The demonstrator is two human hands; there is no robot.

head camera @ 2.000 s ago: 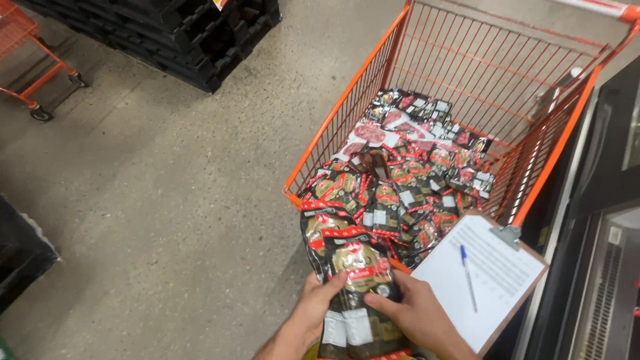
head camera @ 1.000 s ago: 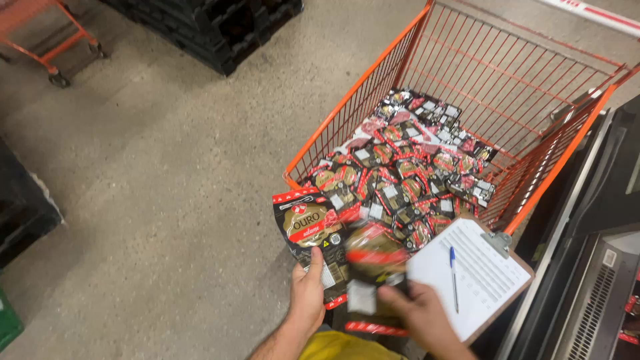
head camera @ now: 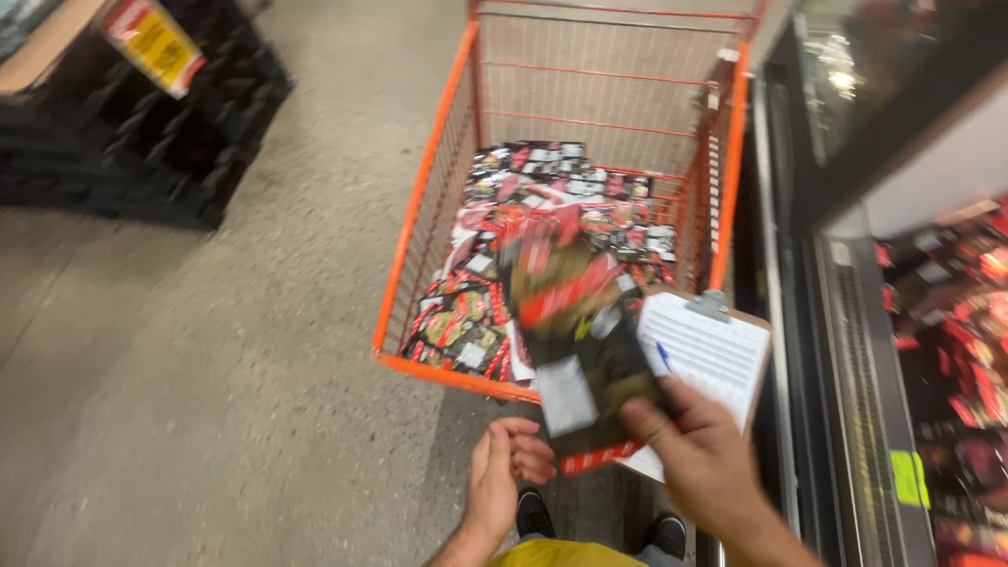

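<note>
In my right hand (head camera: pixel 693 449) is a black, red and gold plastic food packet (head camera: pixel 583 339), blurred by motion and held by its lower right edge above the near end of the cart. My left hand (head camera: pixel 504 476) is just left of the packet's lower end, fingers apart and curled, holding nothing. An orange wire shopping cart (head camera: pixel 421 205) carries a heap of similar packets (head camera: pixel 457 323). A clipboard with a printed sheet (head camera: pixel 709 354) lies at the cart's near right corner, partly behind the packet and my right hand. A blue pen (head camera: pixel 664 356) rests on the sheet.
Along the right side runs an open-front refrigerated case (head camera: pixel 850 354) with more packets (head camera: pixel 976 346) inside. Black stacked pallets (head camera: pixel 142 157) with a yellow and red sign (head camera: pixel 157 47) stand at upper left. My shoes (head camera: pixel 535 512) are on the concrete floor below the cart.
A second ago each hand held a packet; now my left hand is empty, and my right hand has one raised over the cart. The view has shifted toward the refrigerated case.
</note>
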